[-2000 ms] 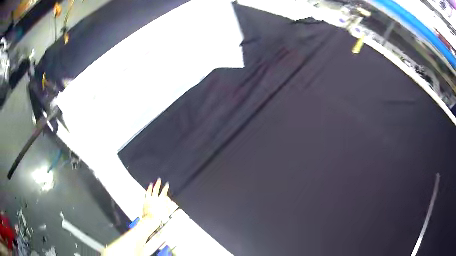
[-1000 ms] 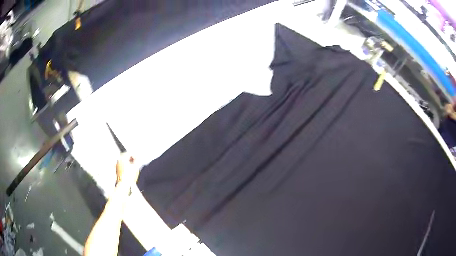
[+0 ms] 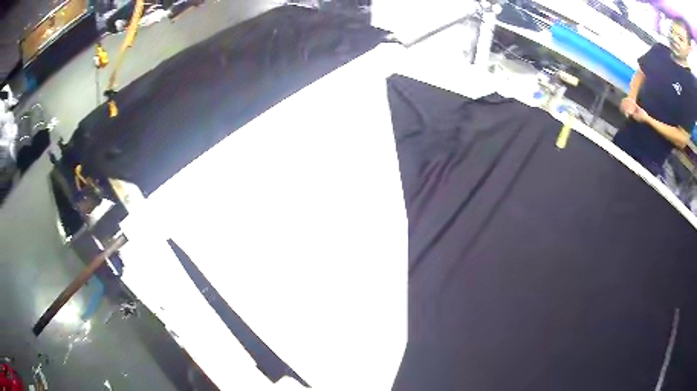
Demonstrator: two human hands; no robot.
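Black fabric [image 3: 520, 252] covers the right part of the table, with soft folds and a corner near the far edge. A white sheet [image 3: 306, 198] lies across the left and middle, over part of the fabric, with its edge running down to the bottom of the picture. A narrow dark strip [image 3: 222, 305] shows between the white sheet and the white near edge of the table. Neither of my hands is in the picture.
A dark rod [image 3: 80, 282] projects from the table's left end. More dark fabric [image 3: 229, 84] lies beyond the white sheet. A yellow bar [image 3: 565, 133] and a thin pale strip [image 3: 668, 347] lie on the black fabric. A person [image 3: 661, 99] stands beyond the far edge.
My hand, earlier at the near edge, has left the picture. The white sheet now extends right over more black fabric. The person at the far right has come more fully into view.
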